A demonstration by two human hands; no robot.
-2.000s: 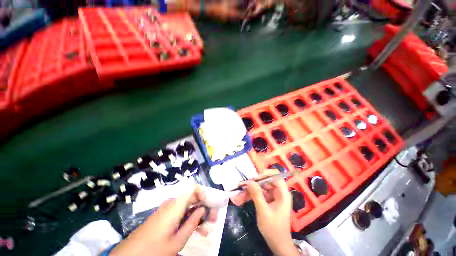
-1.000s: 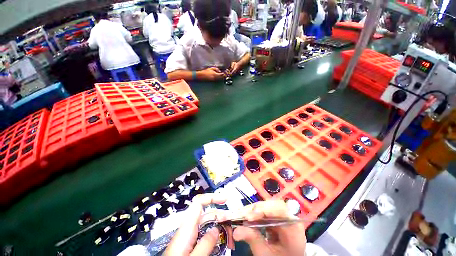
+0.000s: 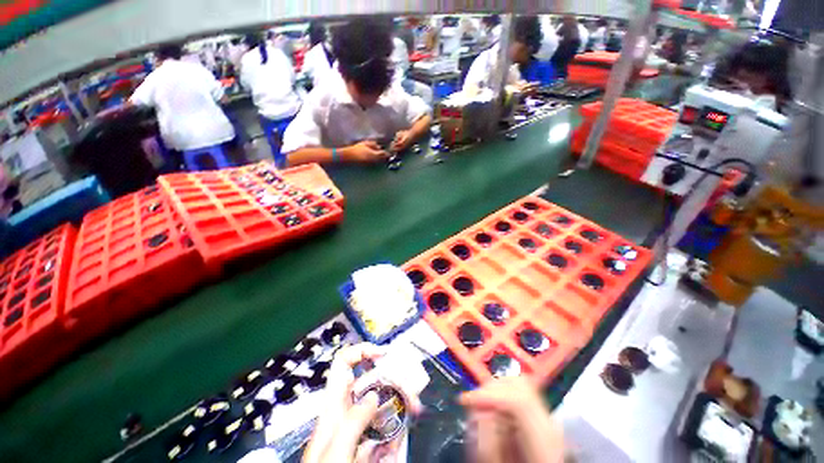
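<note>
My left hand (image 3: 348, 407) holds a round watch case assembly (image 3: 383, 412), its open side with metallic and yellowish parts facing up. My right hand (image 3: 517, 418) is to the right of it, apart from the unit and blurred by motion; whether it holds the tweezers cannot be told. Unfinished black units (image 3: 246, 387) with small pale tabs lie in rows at the left. The small blue bin (image 3: 404, 326) holds white and yellowish pieces. A thin dark tool (image 3: 439, 363) lies between the bin and my hands.
A red compartment tray (image 3: 551, 291) with dark discs lies at right on the green belt (image 3: 379, 217). Stacked red trays (image 3: 122, 258) stand at left. Two round dark parts (image 3: 618, 376) lie on the pale table. A person (image 3: 361, 99) works across the belt. A machine (image 3: 714, 131) stands at right.
My right hand has moved right, away from the unit; the tweezers seen in it earlier are no longer clear. My left hand still holds the unit. The view has tilted up since the earliest frame.
</note>
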